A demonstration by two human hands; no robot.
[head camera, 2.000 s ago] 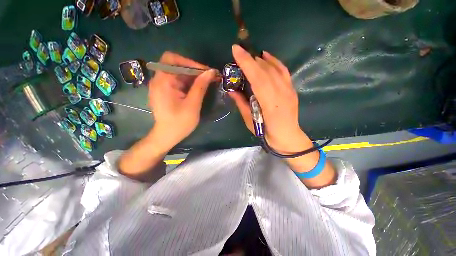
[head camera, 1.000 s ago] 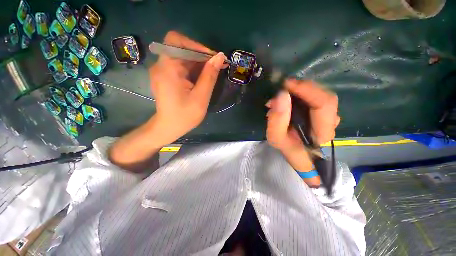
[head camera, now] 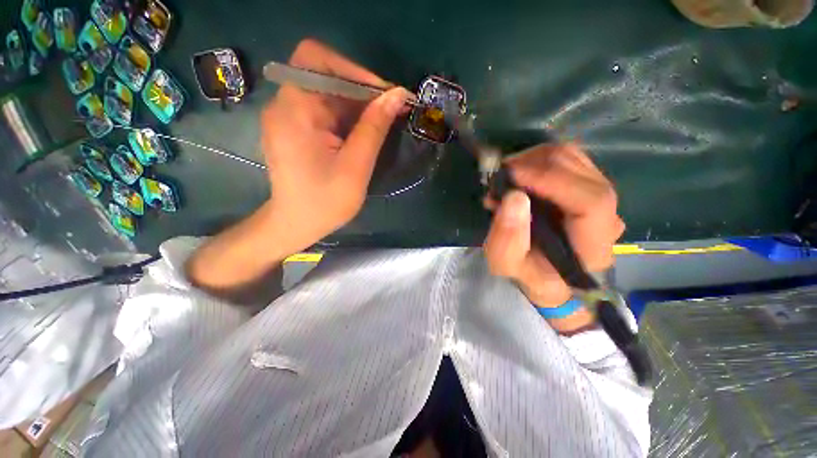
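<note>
The dark module (head camera: 435, 111) lies on the green mat in front of me, its shiny rim and yellow and blue insides facing up. My left hand (head camera: 324, 161) holds the silver tweezers (head camera: 336, 85), with their tips at the module's left edge. My right hand (head camera: 557, 215), slightly blurred, holds the black soldering iron (head camera: 554, 241) like a pen. The iron's thin tip points up-left to the module's right side; whether it touches cannot be told. The solder wire (head camera: 210, 150) runs from the left and passes behind my left hand.
Several teal modules (head camera: 132, 63) lie at the left. A single dark module (head camera: 219, 75) sits beside them. The solder spool (head camera: 29, 123) is at the far left. A beige tub (head camera: 745, 9) is cut off at the upper right. Yellow tape (head camera: 685, 248) marks the bench edge.
My right hand has left the module and turned the iron from its palm to a pen-like hold, tip at the module. The left hand keeps the tweezers at the module. The view has shifted.
</note>
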